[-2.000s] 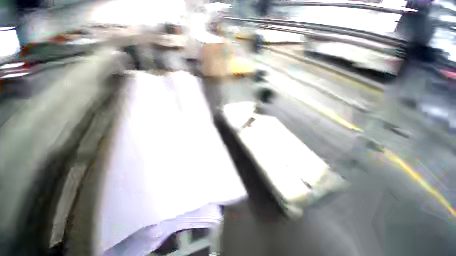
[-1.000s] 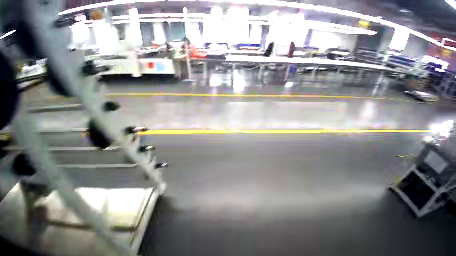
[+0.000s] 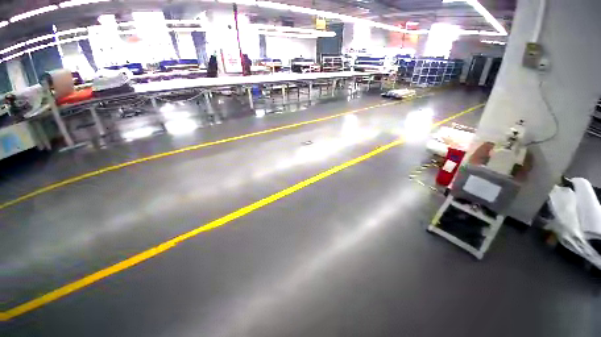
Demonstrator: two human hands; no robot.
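Neither of my hands is in the picture. Nearest in front of me is grey floor (image 3: 316, 250) with a yellow lane line (image 3: 217, 224) running from the lower left to the upper right. To the right, a small machine (image 3: 509, 155) sits on a stand with a white metal frame (image 3: 461, 230). The stand is beside a white pillar (image 3: 507, 85), and a white sheet is fixed to its front. A red object (image 3: 451, 167) is at its left side.
White rolls (image 3: 588, 209) lie on the floor at the right edge. A long table (image 3: 217, 83) runs across the back. A second yellow line (image 3: 198, 144) crosses the floor farther off. Blue racks (image 3: 428, 71) stand at the back right.
The view has swung right, from the white-covered table to the open floor. The white rack and pale pallet-like item at left have left the picture. The machine stand appears nearer and more central.
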